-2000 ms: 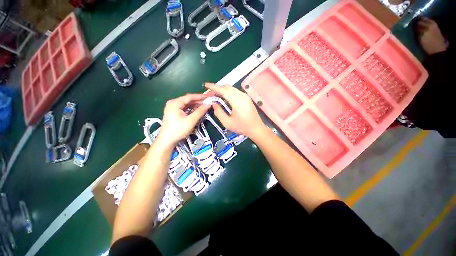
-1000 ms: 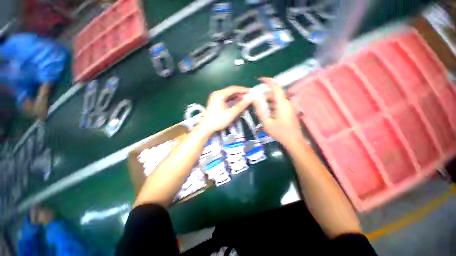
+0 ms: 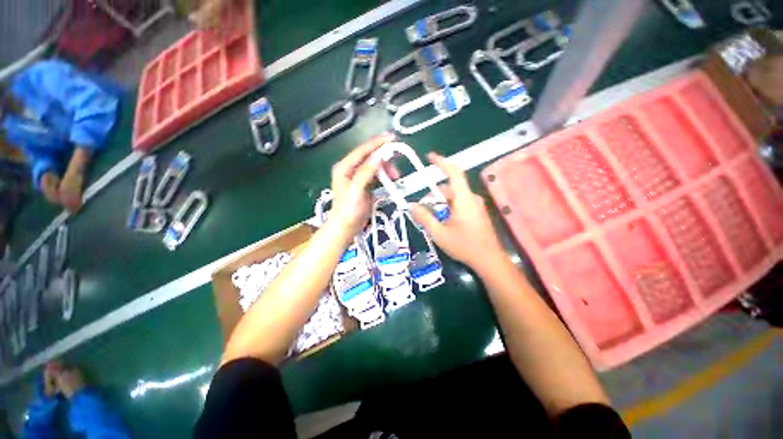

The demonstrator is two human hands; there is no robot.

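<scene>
A pale loop unit (image 3: 403,159) is held upright between my hands above the green surface. My left hand (image 3: 356,184) grips its left side with fingers and thumb. My right hand (image 3: 459,214) is at its lower right, with the index finger raised and the thumb by a blue patch; fingers hide part of the unit. Stacked loop units with blue-and-white ends (image 3: 393,266) lie in rows just below my hands. A brown carton (image 3: 225,296) full of small white fittings (image 3: 262,279) stands left of them, partly behind my left forearm.
A salmon-pink compartment tray (image 3: 592,225) with small clear grains lies at right, beside a slanting grey post (image 3: 584,69). More loop units (image 3: 429,107) are scattered beyond the metal strip. Another pink tray (image 3: 197,81) and people in blue sleeves (image 3: 90,116) are at left. A carton (image 3: 730,81) is at upper right.
The view has swung, shifting the scene right since the oldest frame. My hands have moved apart, and a loop unit now shows clearly between them. People in blue have come into view at left.
</scene>
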